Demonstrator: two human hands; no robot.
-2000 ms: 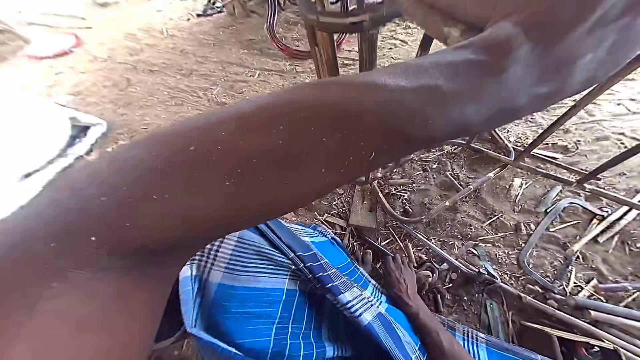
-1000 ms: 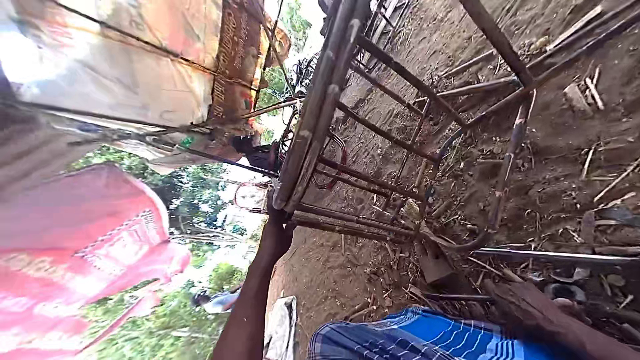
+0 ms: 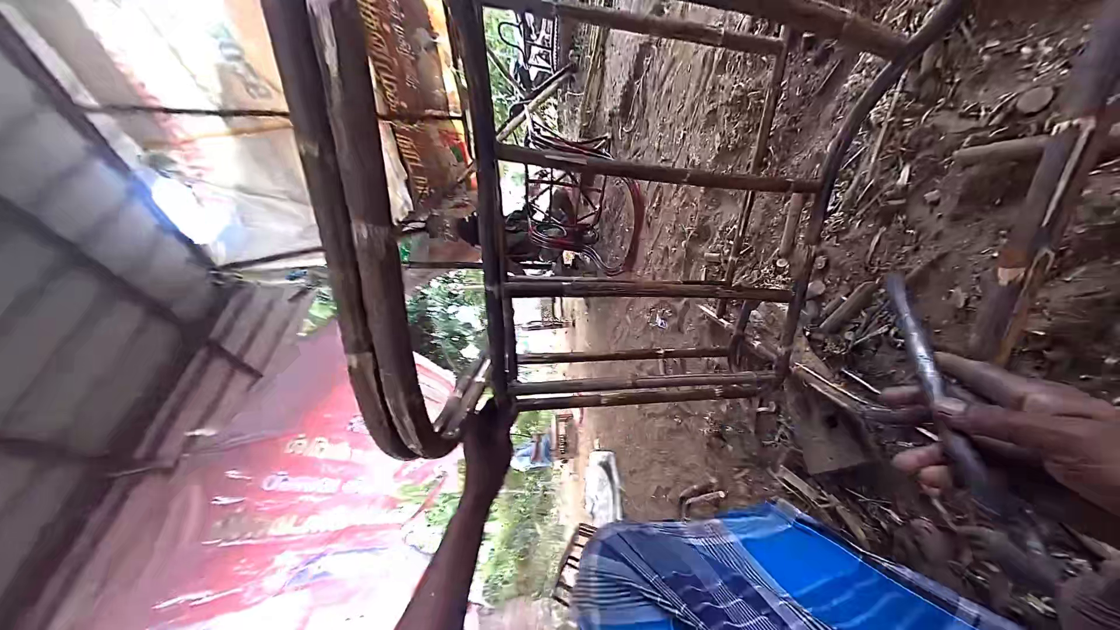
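Observation:
A cane or bamboo furniture frame, with curved rails and several crossbars, fills the upper middle of the head view, which is tilted sideways. At lower left my left hand grips this frame where a crossbar meets the doubled curved rail. My right hand, at the right, has its fingers around a slim dark rod-like tool with a shiny metallic part. The tool's lower end is blurred. Between the hands, blue checked cloth covers my lap.
A small wooden block lies on dirt strewn with cane offcuts. Near the right edge stands a thick cane piece with a split end. Coiled reddish tubing or cane lies beyond the frame. A pink printed sheet hangs at left.
Two seconds ago my left arm crossed the view; a second ago that hand was on the frame's rail, where it remains. The rod-like tool now shows in my right hand. The view has swung strongly sideways.

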